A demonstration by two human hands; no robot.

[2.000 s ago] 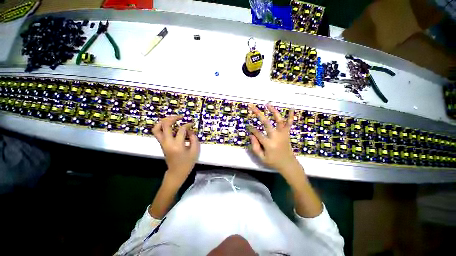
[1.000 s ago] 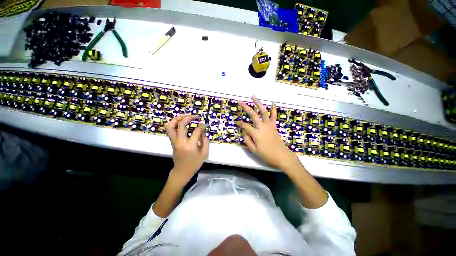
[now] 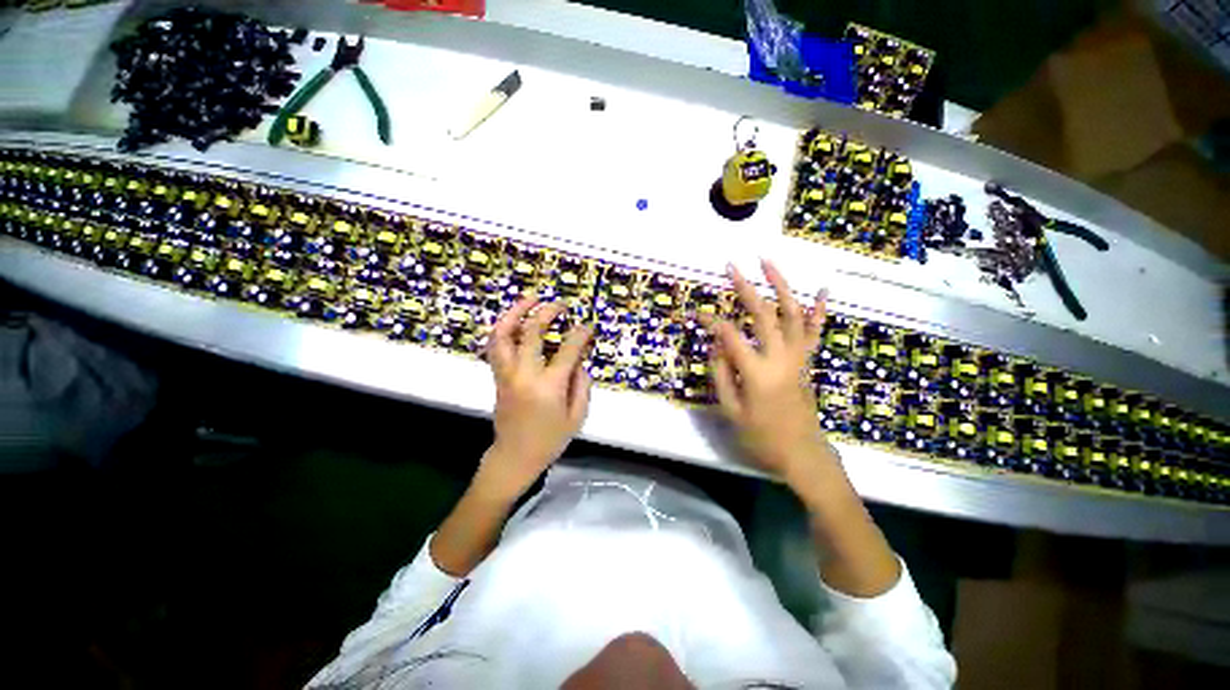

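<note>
A long double row of populated board panels (image 3: 648,330), crowded with yellow, black and silver parts, runs across the view in a metal-edged rail. My left hand (image 3: 537,391) is over the row left of centre, fingers bent and apart, fingertips on or just above the parts. My right hand (image 3: 776,384) is over the row to the right, fingers spread, the longer fingertips reaching the row's far edge. I see nothing held in either hand. The parts under my fingers are hidden.
Behind the row lie a black components heap (image 3: 202,74), dark green-handled cutters (image 3: 337,88), a utility knife (image 3: 488,105), a yellow tag (image 3: 747,175), a spare panel (image 3: 853,192), blue parts (image 3: 917,223), a leaded-parts pile (image 3: 1008,243) and right-hand cutters (image 3: 1059,256). A blue tray (image 3: 823,68) stands behind.
The view has shifted, so the bench items appear farther right. My right hand has moved left, then back right, along the row. Both hands stay over the panels.
</note>
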